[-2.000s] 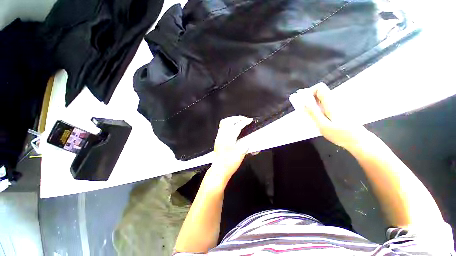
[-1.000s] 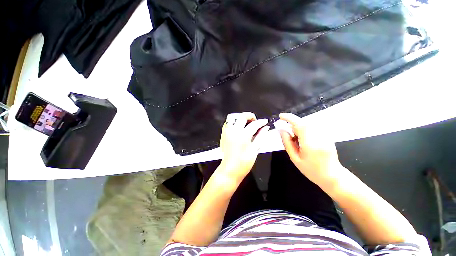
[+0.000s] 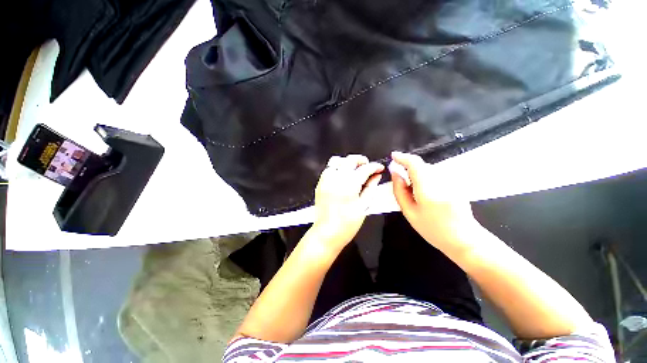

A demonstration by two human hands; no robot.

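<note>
The black garment [image 3: 426, 85] lies spread over the white table, with a pale dashed stitch line running diagonally across it. Its hem [image 3: 489, 136] runs along the near side, with small bright metal dots spaced on it. My left hand [image 3: 347, 195] pinches the hem near the middle. My right hand [image 3: 429, 202] grips the hem just to the right, close to my left fingertips. A small white piece [image 3: 401, 172] shows at my right fingertips. The bit of hem between the hands is mostly hidden by the fingers.
A smartphone [image 3: 53, 156] leans by a black angular holder [image 3: 113, 181] on the white table [image 3: 191, 205] at the left. Other black garments [image 3: 117, 42] lie at the far left. A khaki cloth sack [image 3: 188, 298] is below the table edge, left of my lap.
My hands have come together at the hem from farther apart. My right hand has moved left along it, and the small white piece now shows. The view has shifted, showing phone and holder farther left.
</note>
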